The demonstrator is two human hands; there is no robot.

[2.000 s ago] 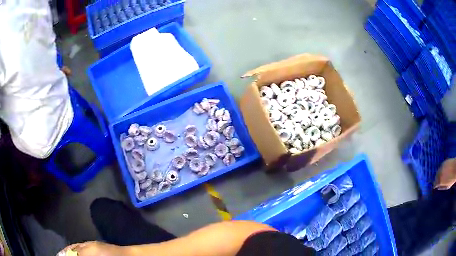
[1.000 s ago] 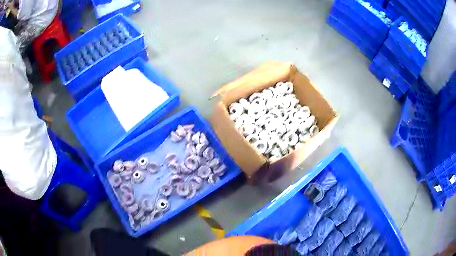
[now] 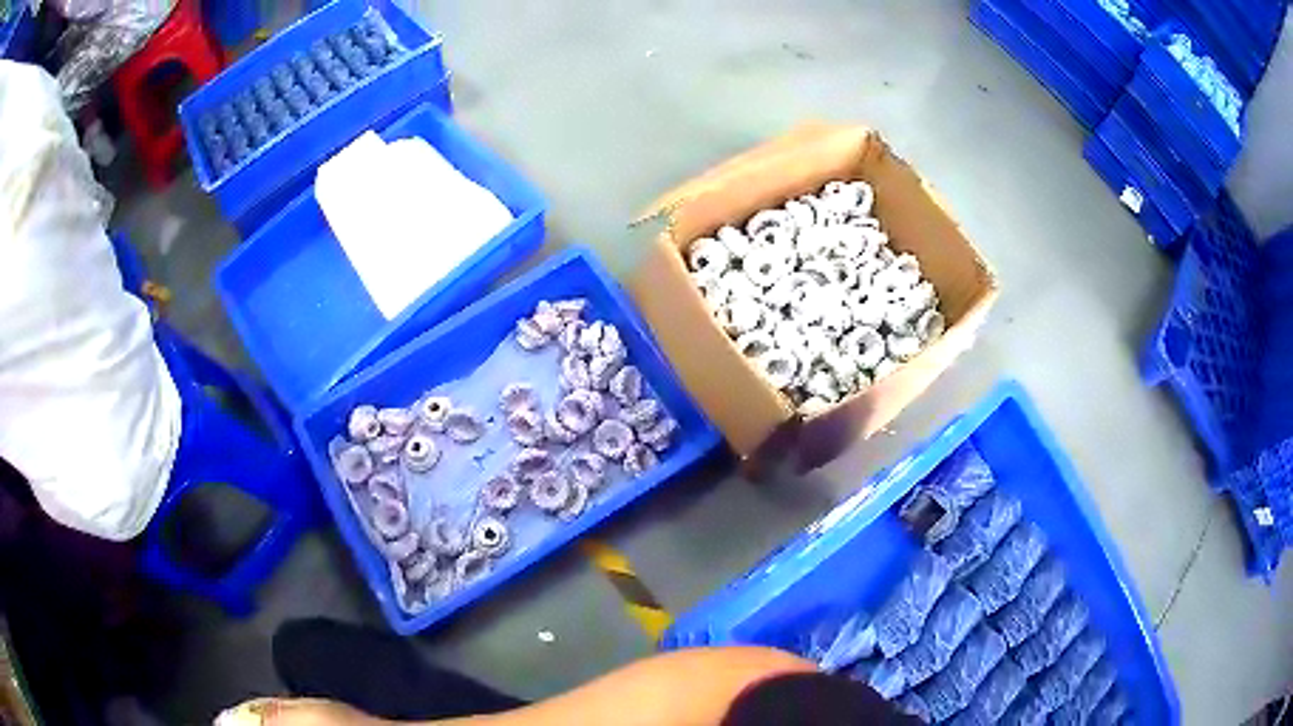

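My right hand (image 3: 272,713) is mostly cut off by the bottom edge, at the end of my bare forearm. I cannot tell what it holds. My left hand is out of the picture. Nearest me, a blue crate (image 3: 1083,522) at the lower right holds rows of wrinkled denim-blue sleeves (image 3: 978,664). One at the back shows a dark open end. Another blue crate (image 3: 528,586) holds loose pale pink-grey ruffled rings (image 3: 550,489) on a liner sheet (image 3: 461,475). A brown cardboard carton (image 3: 730,401) beside it is full of whiter rings (image 3: 794,298).
A blue crate (image 3: 277,305) with a white sheet (image 3: 411,227) and a crate of sleeves (image 3: 305,85) stand behind. A blue stool (image 3: 227,574) and a person's white sleeve (image 3: 78,298) are at left. Blue crates (image 3: 1156,156) are stacked upper right. A red stool (image 3: 149,85) is upper left.
The view has shifted since the earlier frames. My forearm shows more than one second ago, and the fingertips are back at the bottom edge. The crates and carton look unchanged.
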